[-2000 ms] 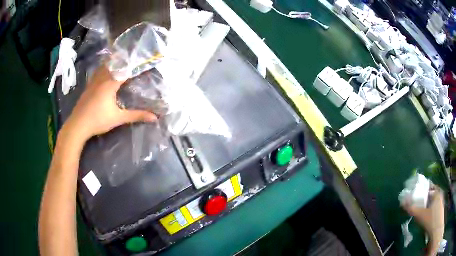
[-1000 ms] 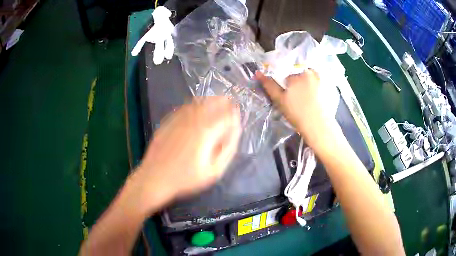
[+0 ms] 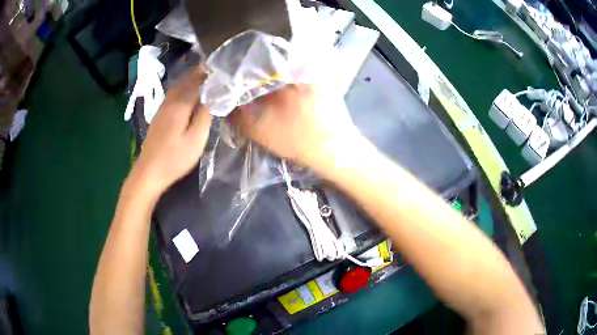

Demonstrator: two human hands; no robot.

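The clear plastic film (image 3: pixel 245 72) hangs crinkled below the dark press head (image 3: pixel 239 23) and spreads over the black machine base (image 3: pixel 229 268). My left hand (image 3: pixel 173 134) is at the film's left side, fingertips hidden by the film. My right hand (image 3: pixel 281 121) reaches under the film from the right, blurred, fingers partly hidden. Whether either hand grips anything cannot be told. A tied white cord bundle (image 3: pixel 315 222) runs from below my right hand over the slotted bar to the front edge. No adapter body shows at the fixture.
A red button (image 3: pixel 354 279) and a green button (image 3: pixel 241 326) are on the base's front. A white glove (image 3: pixel 148 82) lies at left rear. White adapters (image 3: pixel 520 124) rest against the divider bar (image 3: pixel 566 152) on the green conveyor at right, beyond its pale rail (image 3: pixel 458 118).
My right hand, earlier at far right with a white adapter, is now at the film. My left hand has moved from over the base back to the film. The cord bundle has come onto the base.
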